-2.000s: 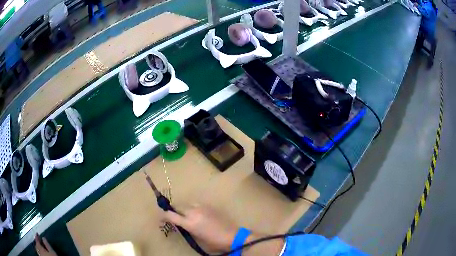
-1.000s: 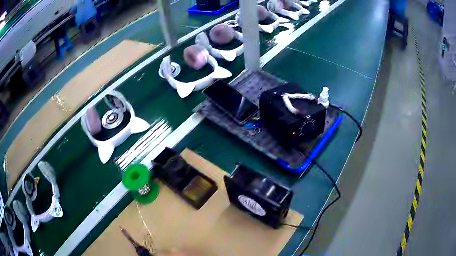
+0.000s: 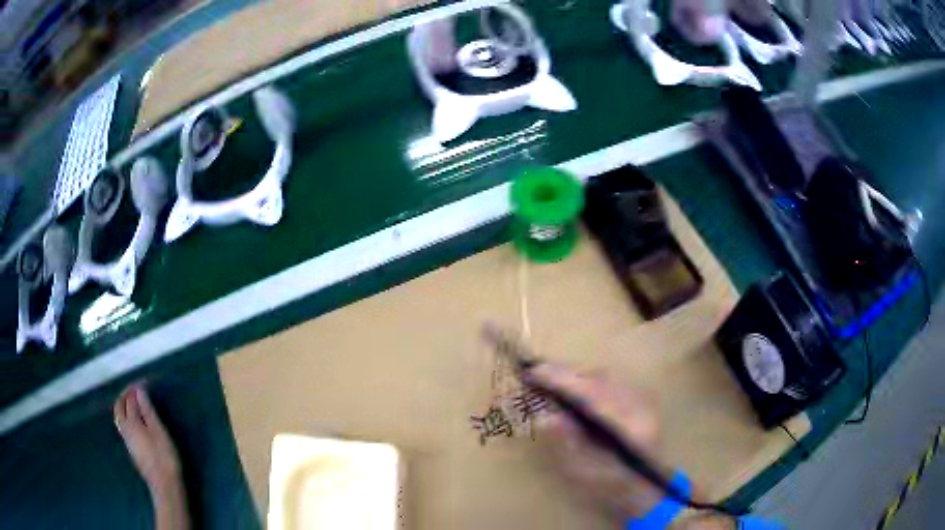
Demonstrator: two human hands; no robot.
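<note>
My right hand [image 3: 601,419], with a blue band at the wrist, holds the black soldering iron [image 3: 580,412], its thin tip pointing up and left over the cardboard. The hand and iron are blurred. My left hand [image 3: 148,435] rests at the lower left on the green bench, left of the cardboard; it holds nothing, but its fingers lie close together. The cream holding fixture [image 3: 389,481] lies on the cardboard, cut off by the bottom edge. The green solder wire spool [image 3: 547,197] stands at the cardboard's back edge with a thin strand hanging down.
The black iron stand [image 3: 645,243] is right of the spool. The fume fan [image 3: 777,352] stands at the right, with a dark box [image 3: 845,223] on a blue-edged tray behind it. White cat-ear headphones [image 3: 492,101] line the green surface behind the pale rail [image 3: 342,272]. Dark writing marks the cardboard [image 3: 414,352].
The view has swung left, so the bench things sit further right. My left hand and the cream fixture are in view again. My right hand still holds the iron.
</note>
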